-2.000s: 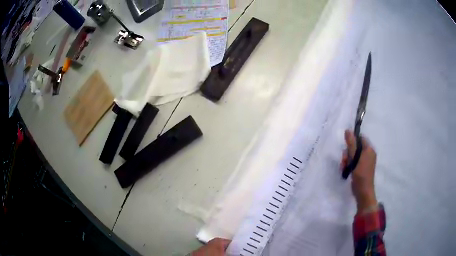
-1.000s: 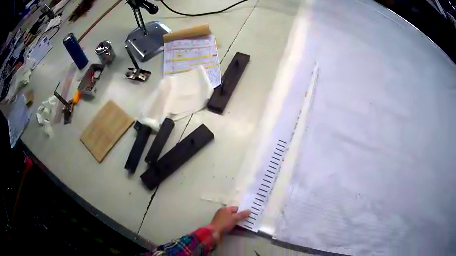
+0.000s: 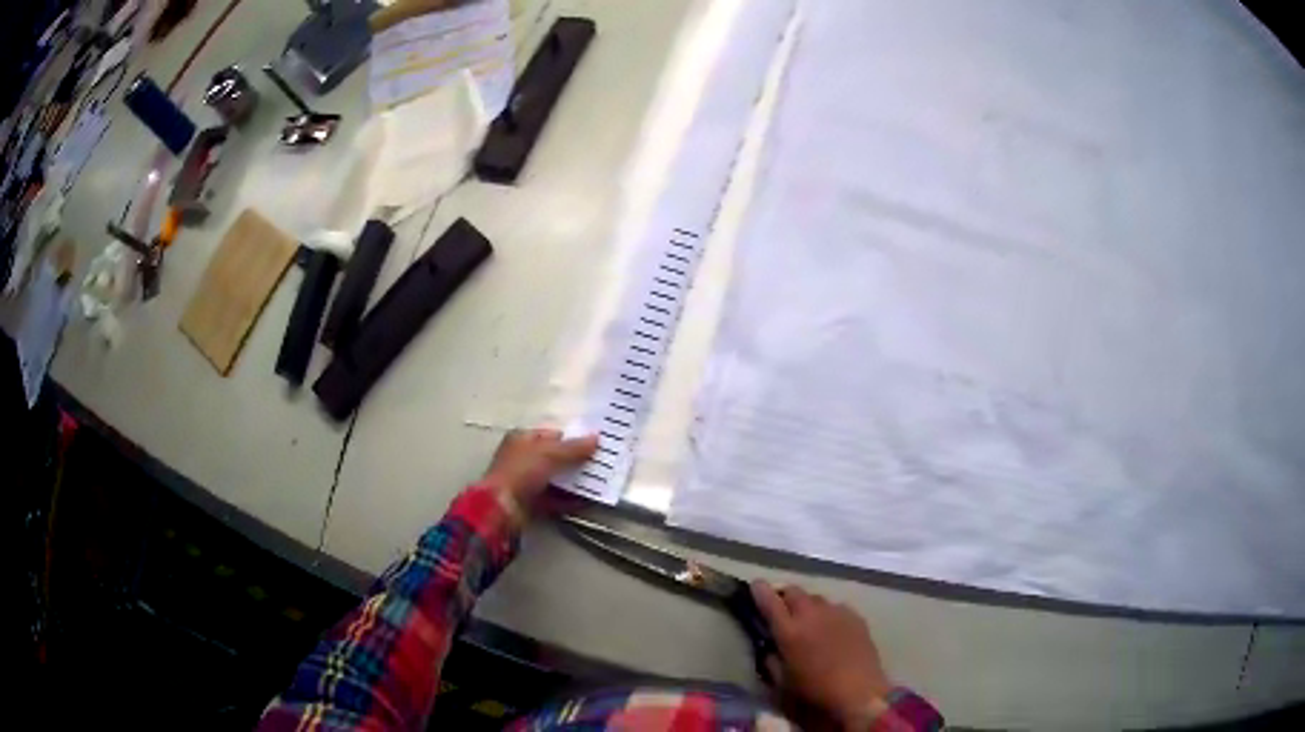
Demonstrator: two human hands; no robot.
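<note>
A paper strip with a row of short black bars (image 3: 644, 336) lies on the white fabric, beside the large whitish marker paper (image 3: 973, 286). My left hand (image 3: 540, 461) lies on the strip's near end, fingers at the bars. My right hand (image 3: 823, 651) holds the fabric shears (image 3: 651, 565) by their black handle, near the table's front edge. Their long blades point left, the tips just below my left hand and the strip's near end. A narrow band of cream fabric (image 3: 697, 343) shows between strip and marker paper.
On the left of the table (image 3: 429, 458) lie black bar weights (image 3: 404, 318), a brown board (image 3: 239, 290), white scraps (image 3: 422, 143), a printed sheet with yellow lines (image 3: 444, 55), a blue cylinder (image 3: 159, 115) and small metal tools (image 3: 306, 129).
My right hand left the view with the shears, then came back with them lower, by the table's front edge. My left hand stays at the strip's near end. The view has shifted.
</note>
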